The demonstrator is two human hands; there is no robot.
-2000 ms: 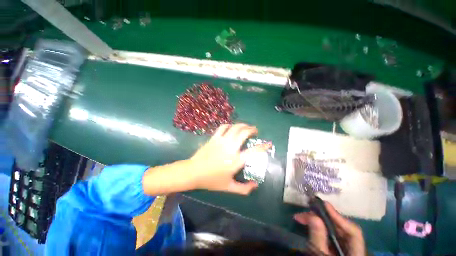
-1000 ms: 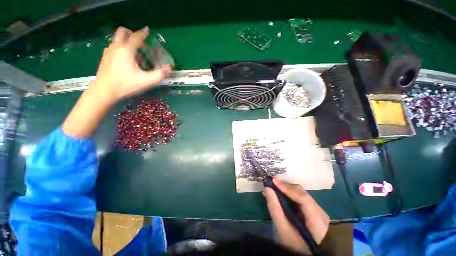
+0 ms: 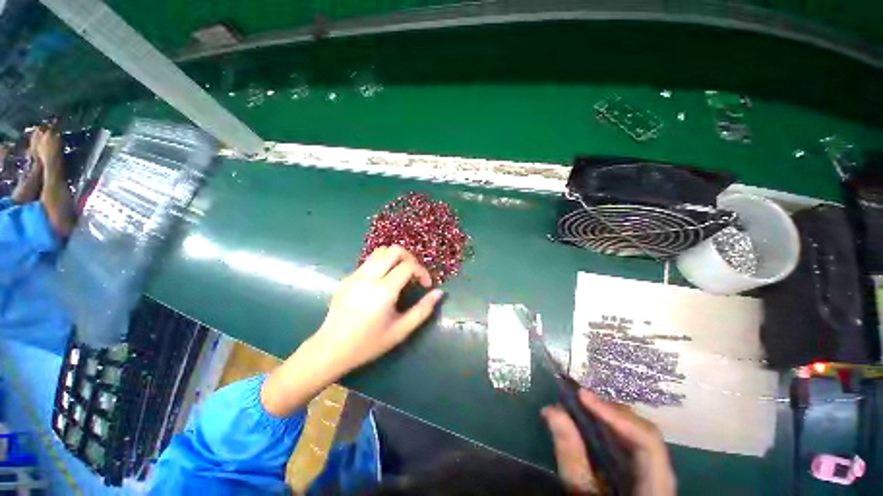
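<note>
A heap of small red components [image 3: 416, 232] lies on the green bench. My left hand [image 3: 382, 300] is at the heap's lower edge, fingers curled; whether it pinches a component cannot be seen. A small white and green circuit board [image 3: 509, 347] lies on the bench between my hands. My right hand [image 3: 615, 441] holds a black soldering iron [image 3: 593, 426], its tip near the board's right edge. A cardboard sheet [image 3: 721, 368] with rows of grey-purple solder pieces [image 3: 631, 368] lies to the right of the board.
A black fan [image 3: 629, 228] and white tub [image 3: 750, 247] stand behind the cardboard. Boards [image 3: 629, 118] lie on the green belt [image 3: 465, 111] beyond the pale rail [image 3: 416, 167]. Clear trays [image 3: 136, 218] and another person's hand [image 3: 46, 145] are at left. A pink tag [image 3: 837, 469] lies at right.
My left hand has come back from the belt to the red heap. A board now lies on the bench, and the iron's tip has moved from the solder rows to beside it. The view has shifted left.
</note>
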